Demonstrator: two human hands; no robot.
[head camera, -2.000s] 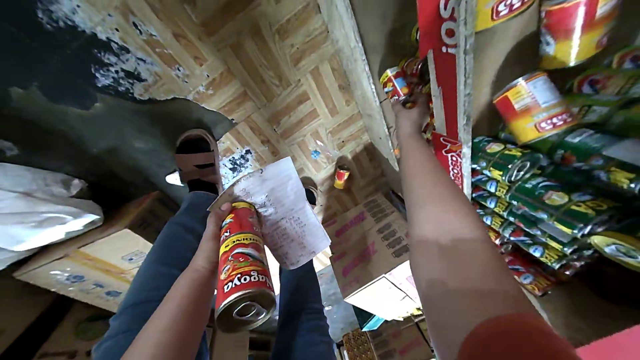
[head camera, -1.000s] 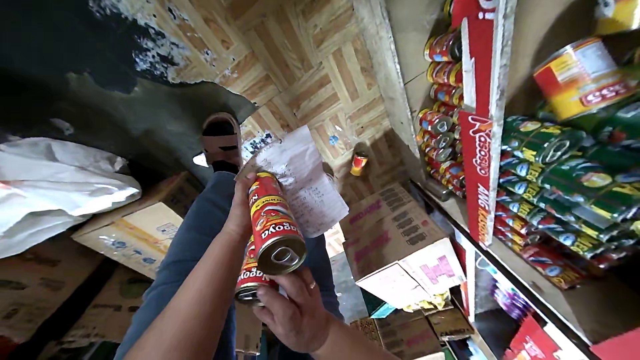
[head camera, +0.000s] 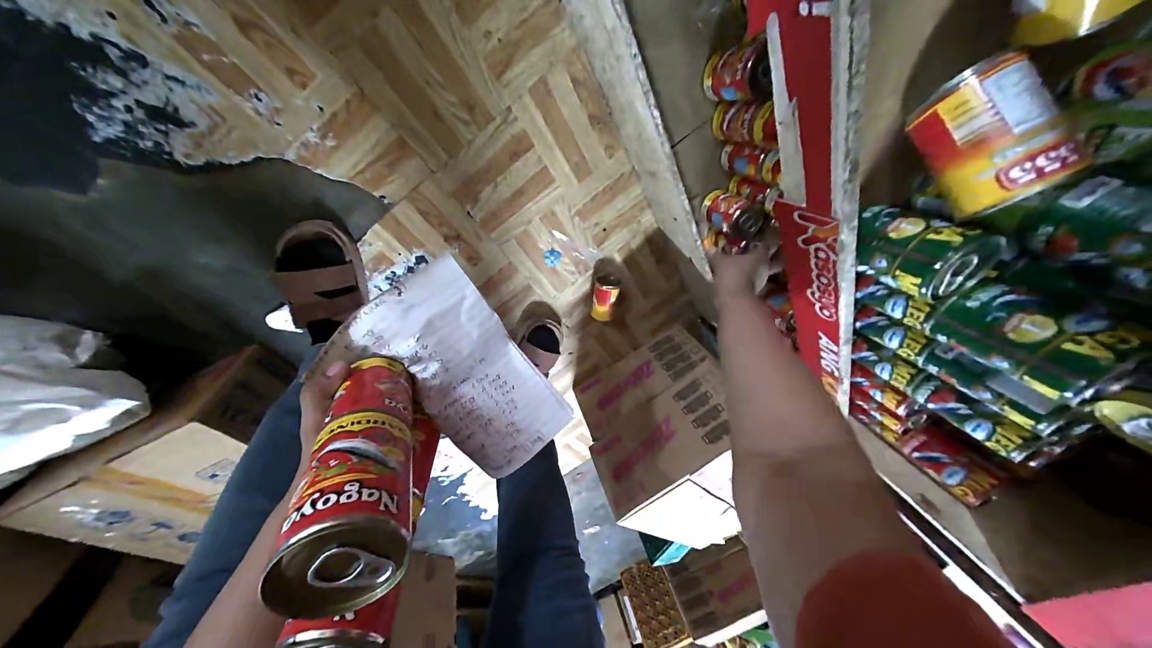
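My left hand (head camera: 326, 396) grips red sardine cans at the lower left. The upper can (head camera: 346, 486) has its pull-tab end toward me, and a second red can (head camera: 351, 624) lies beneath it, partly hidden. A creased sheet of handwritten paper (head camera: 468, 378) is held along with them and sticks out to the right. My right hand (head camera: 745, 265) reaches into the shelf at the upper right, at a stack of small red cans (head camera: 733, 213). Its fingers are mostly hidden among the cans and behind the red shelf strip, so its hold cannot be told.
A worn wooden shelf edge (head camera: 630, 117) runs beside my right arm. Green cans (head camera: 1035, 333) and a yellow-red can (head camera: 999, 135) fill the neighbouring compartment. One small can (head camera: 606, 297) stands on the floor near my foot. Cardboard boxes (head camera: 661, 423) are below, with another box (head camera: 171, 468) and a white sack (head camera: 63, 396) at left.
Two seconds ago one can showed in my left hand; now two show. My right hand has moved from the cans at my left hand back up to the shelf.
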